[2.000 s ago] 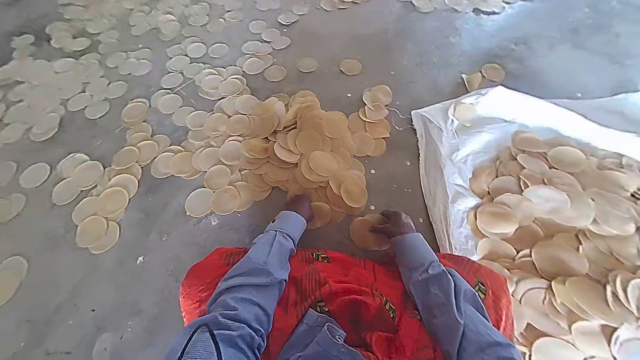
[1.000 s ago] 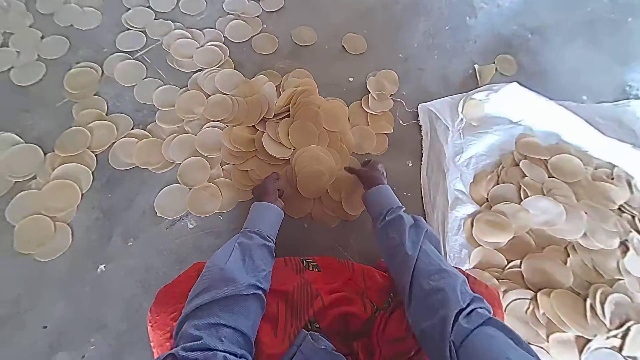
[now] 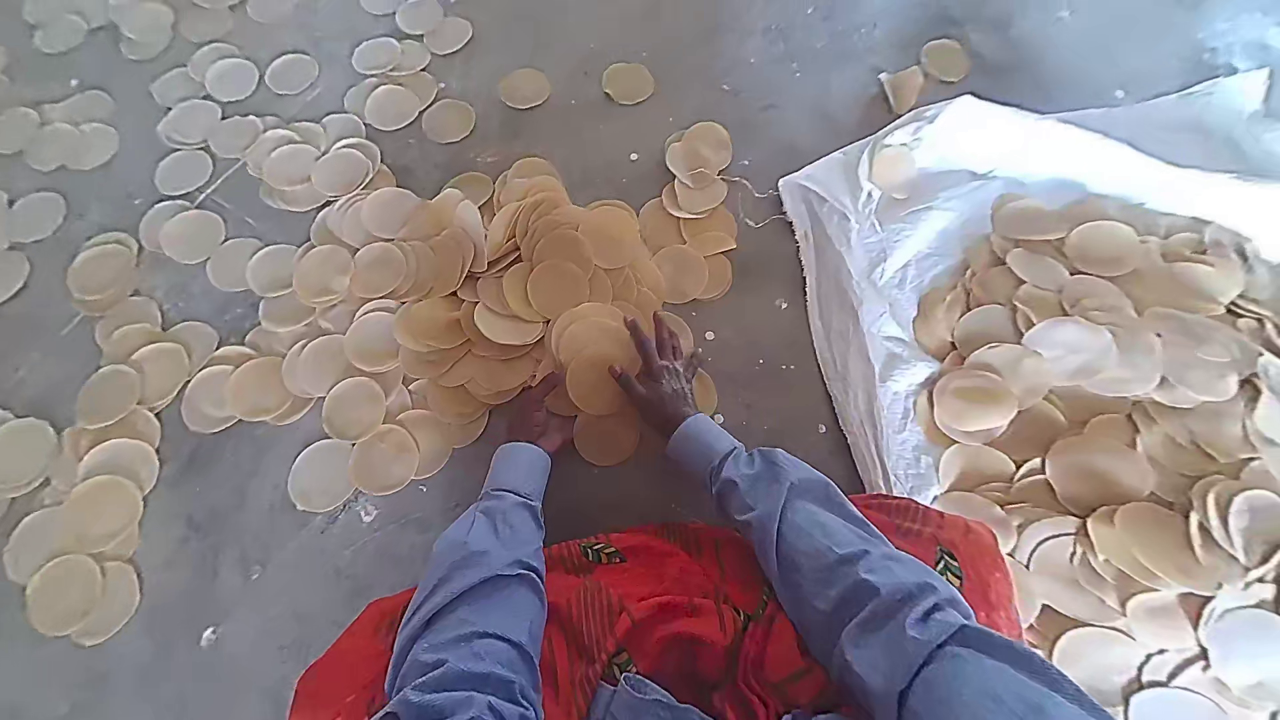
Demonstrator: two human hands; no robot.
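Note:
Thin round tan discs, which look like papads, lie in an overlapping heap (image 3: 560, 285) on the grey floor in front of me. My left hand (image 3: 541, 415) is low at the heap's near edge, its fingers partly hidden against the discs. My right hand (image 3: 660, 378) rests with spread fingers on the right side of some stacked discs (image 3: 597, 370) at the heap's near end. Whether the left hand grips any disc cannot be told.
At the right, a white plastic sheet or sack (image 3: 845, 260) bears a large pile of similar discs (image 3: 1100, 465). More discs (image 3: 120, 460) lie scattered over the floor at the left and far side. Red patterned cloth (image 3: 690, 570) covers my lap.
Both hands have moved onto the heap's near edge since the earliest frame, where the right hand was on a disc beside it. The right hand's fingers are now spread. The view has shifted slightly.

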